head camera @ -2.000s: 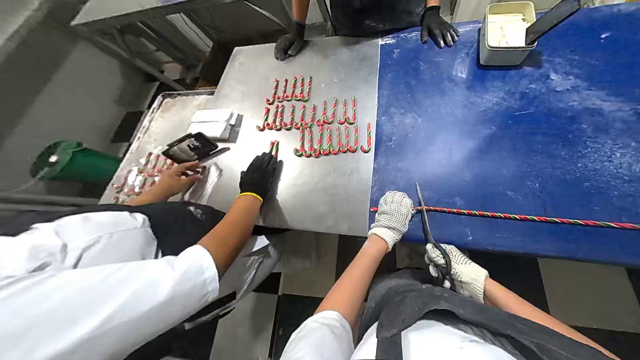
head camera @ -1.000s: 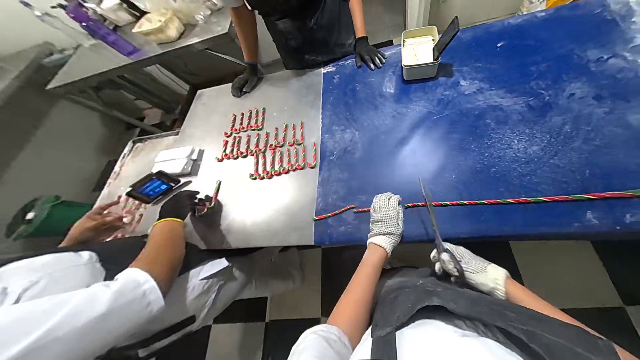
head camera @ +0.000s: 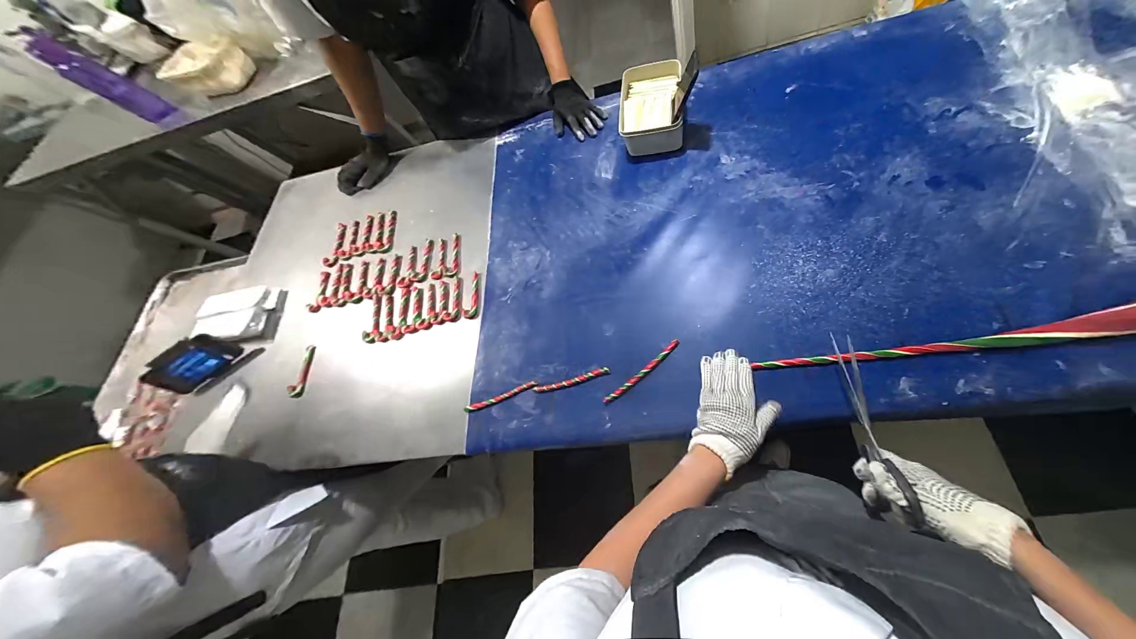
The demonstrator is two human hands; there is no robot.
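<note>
My left hand [head camera: 729, 408], in a white dotted knit glove, lies flat with its fingers over the left end of a red, green and white candy rope [head camera: 896, 352] on the blue table surface. My right hand [head camera: 932, 501], gloved alike, grips black-handled scissors [head camera: 859, 390], whose parted blades reach up to the rope. Left of my left hand lie three cut candy sticks, one apart [head camera: 641, 371] and two end to end [head camera: 572, 380]. Rows of hooked candy canes [head camera: 399, 284] lie on the metal surface [head camera: 399, 382], with a single cane [head camera: 303, 371] nearer the left.
A tin of pale sticks [head camera: 652, 106] stands at the back edge, near a co-worker's black-gloved hands [head camera: 577, 108]. Another co-worker's arm [head camera: 98, 506] is at lower left, near a phone [head camera: 193, 362] and white packets [head camera: 232, 312]. Clear plastic sheeting [head camera: 1065, 98] lies at upper right.
More cut candy sticks lie left of my left hand than one second ago. The left co-worker's hand has drawn back from the single cane, which now lies on the metal. The view has shifted right.
</note>
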